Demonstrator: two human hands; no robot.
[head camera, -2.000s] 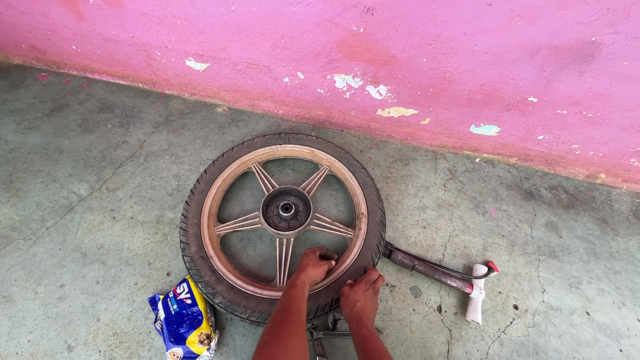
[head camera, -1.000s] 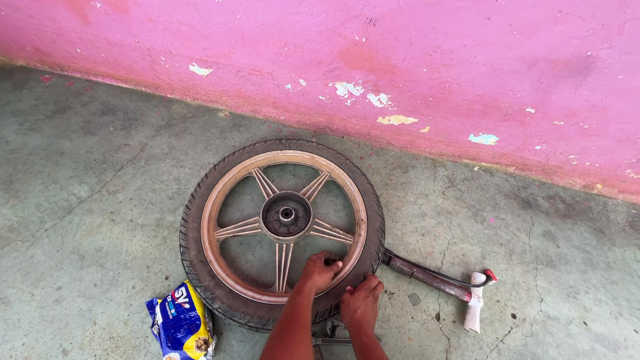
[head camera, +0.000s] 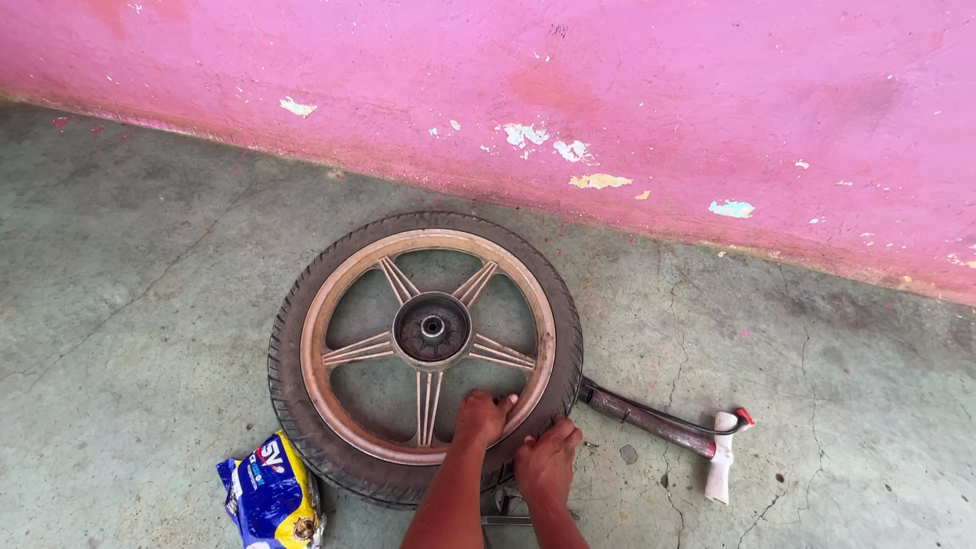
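A motorcycle wheel with a copper-coloured five-spoke cast rim (head camera: 432, 242) and a black rubber tyre (head camera: 288, 374) lies flat on the concrete floor. My left hand (head camera: 482, 419) is at the rim's lower right inner edge, its fingers curled there; whatever may be between them is hidden. My right hand (head camera: 546, 463) rests on the tyre's lower right sidewall and tread, fingers bent over it. The hub (head camera: 432, 326) with its central bore faces up.
A hand pump (head camera: 656, 424) with a white handle and black hose extends right from beside the tyre. A blue and yellow plastic packet (head camera: 267, 496) lies at lower left. Metal parts (head camera: 507, 521) show below the tyre. A pink wall (head camera: 427, 91) with peeling paint stands behind.
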